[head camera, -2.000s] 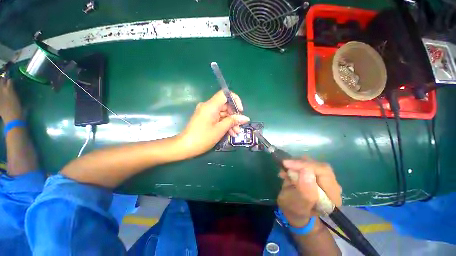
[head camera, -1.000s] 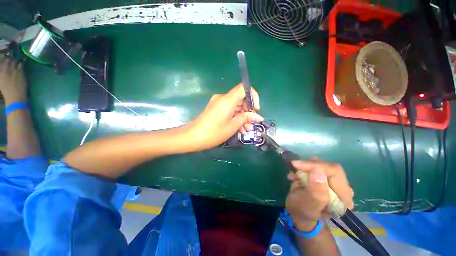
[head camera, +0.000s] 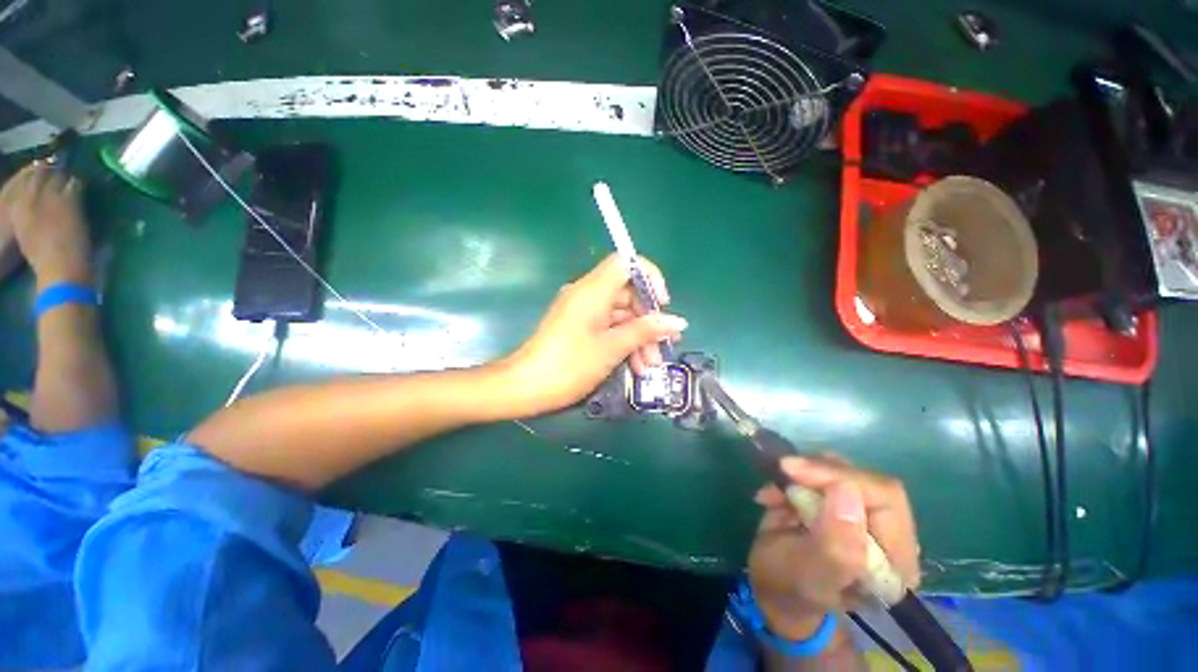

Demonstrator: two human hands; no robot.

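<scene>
A small watch-like unit (head camera: 660,389) with a dark frame and pale violet inside sits in a flat dark jig (head camera: 606,402) on the green mat. My left hand (head camera: 590,336) holds slim tweezers (head camera: 614,225), blunt end up, at the unit's upper edge; their tips are hidden by the fingers and too small to make out. My right hand (head camera: 837,541) holds a soldering iron (head camera: 769,450) by its pale grip. The iron's metal tip reaches the unit's right side; whether it touches is unclear.
Solder spool (head camera: 160,147) and black slab (head camera: 283,234) with white cable lie left. A fan (head camera: 738,105) stands beyond my hands. The red tray (head camera: 850,282) at right holds a tan pot (head camera: 972,252) and black box. Cables hang over the front edge. Another person's arm (head camera: 62,344) is far left.
The view has shifted, showing more of the far bench with small units on it. The tweezers' top end leans further left. Both hands stay at the unit with their tools.
</scene>
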